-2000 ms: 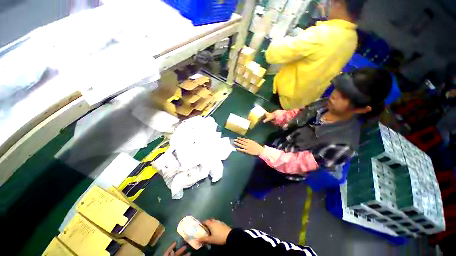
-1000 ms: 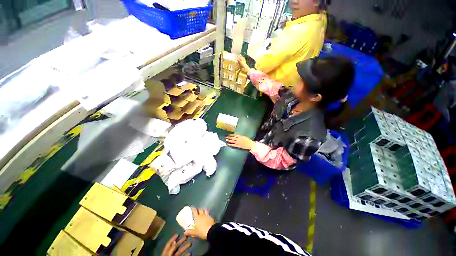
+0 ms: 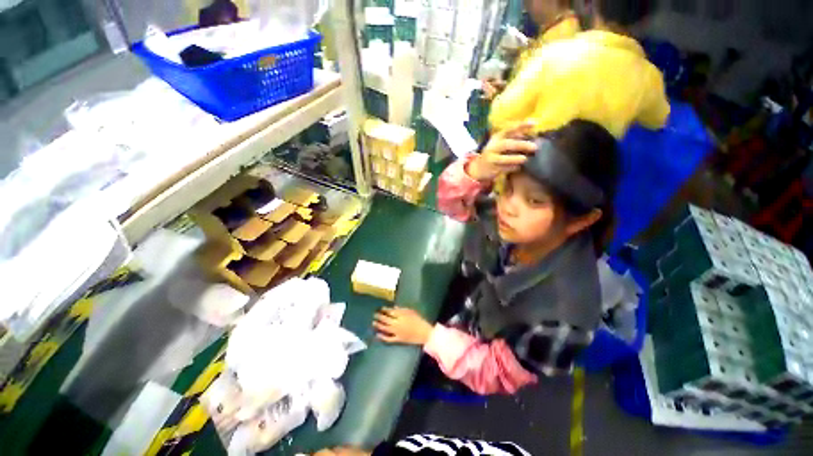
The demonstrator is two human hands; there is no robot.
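Note:
A crumpled heap of white plastic bags (image 3: 285, 347) lies on the green belt (image 3: 379, 374). Only a sliver of my right hand (image 3: 340, 451) shows at the bottom edge, with a black, white-striped sleeve beside it; its fingers and anything in them are cut off. My left hand is out of the picture. One closed pale yellow carton (image 3: 374, 280) lies alone on the belt beyond the bags.
Open brown cartons (image 3: 276, 236) are nested behind the bags. A person (image 3: 548, 285) rests one hand on the belt. Closed cartons (image 3: 392, 160) stand at the belt's end. A blue basket (image 3: 258, 80) is on the shelf. Green-and-white boxes (image 3: 731, 312) are stacked right.
The view has shifted up; my left hand, the white item in my right hand and the near open cartons have left the picture. The other person has raised a hand to the forehead.

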